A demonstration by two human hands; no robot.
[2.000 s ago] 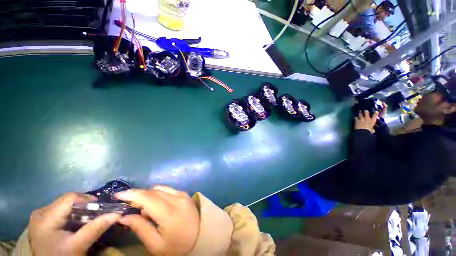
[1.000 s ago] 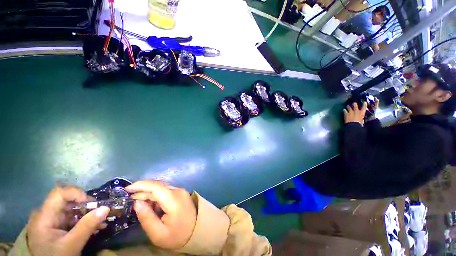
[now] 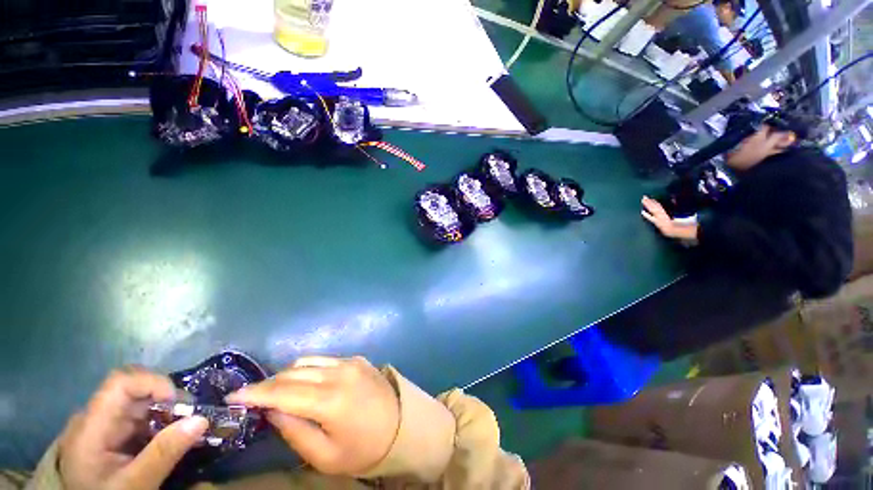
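A black rounded housing (image 3: 222, 371) with a shiny inside lies at the bench's near edge, lower left. A dark and silvery inner module (image 3: 224, 428) is held over it, with a small white block at its left end. My left hand (image 3: 129, 431) grips the module's left end between thumb and fingers. My right hand (image 3: 321, 412) holds its right end with the fingertips. The fingers hide part of both the module and the housing.
Wired black units (image 3: 285, 122) stand at the back by a white sheet (image 3: 431, 57) with a blue tool (image 3: 325, 84) and a bottle (image 3: 302, 27). Several units (image 3: 476, 195) lie mid-bench. A person (image 3: 775, 211) sits at right, beside a blue stool (image 3: 593, 368).
The module is tilted differently and more of the housing shows behind it. My right fingers have closed in on its right end. The person at right has leaned back, one hand lower.
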